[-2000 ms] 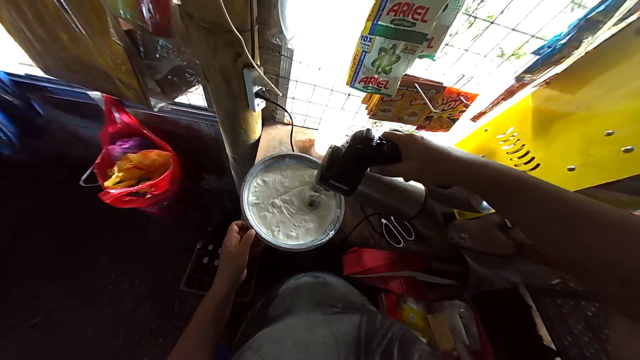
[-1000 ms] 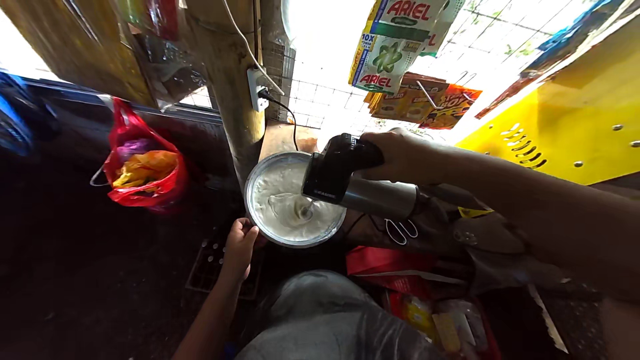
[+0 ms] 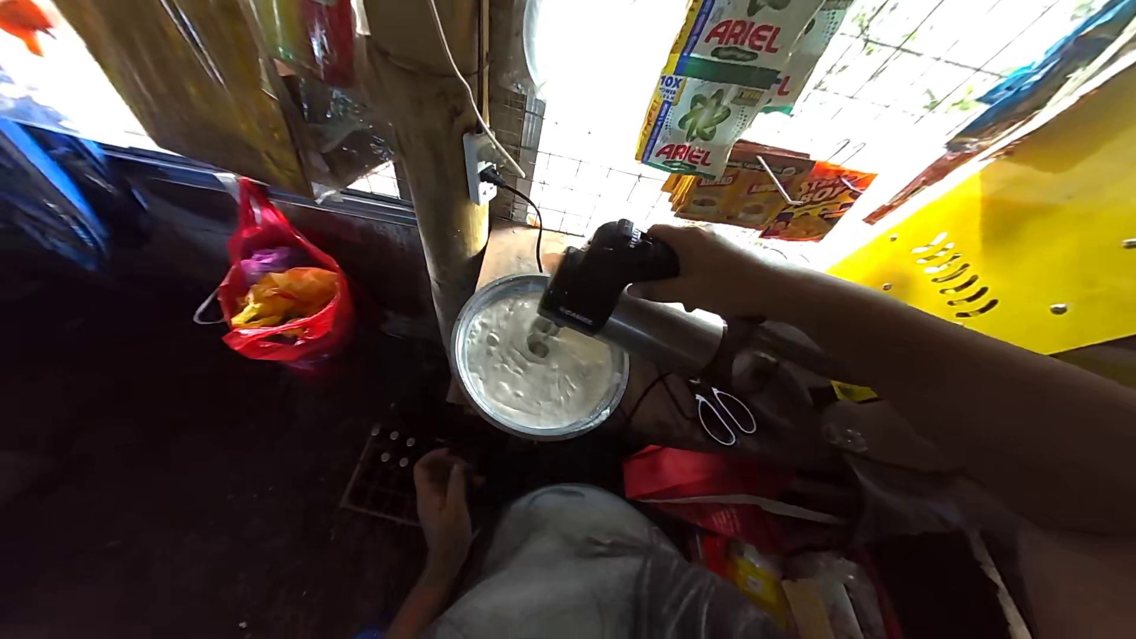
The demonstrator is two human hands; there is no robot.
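Observation:
My right hand point(image 3: 697, 266) grips the handle of a black electric hand mixer point(image 3: 590, 288), which is tilted over a round metal bowl point(image 3: 460, 359). Its beaters dip into thick, cream-coloured batter point(image 3: 532, 382) near the middle of the bowl. Below and left of the bowl is my left hand point(image 3: 444, 488), apart from the rim, with its fingers curled in shadow; whether it holds anything cannot be told. Beside the bowl on the right lies a metal cylinder point(image 3: 670, 333), partly behind my right wrist. White-handled scissors point(image 3: 726, 415) rest just below that cylinder.
A power strip point(image 3: 479, 169) with a black plug is on the wooden post point(image 3: 444, 213). A red plastic bag point(image 3: 328, 311) hangs at left. Detergent sachets point(image 3: 710, 115) hang above. A yellow perforated panel point(image 3: 1021, 257) stands at right, and a red bag point(image 3: 692, 479) lies near my lap.
My left hand has let go of the bowl's rim and moved down from it. My right hand still holds the mixer, whose head has tilted differently over the batter.

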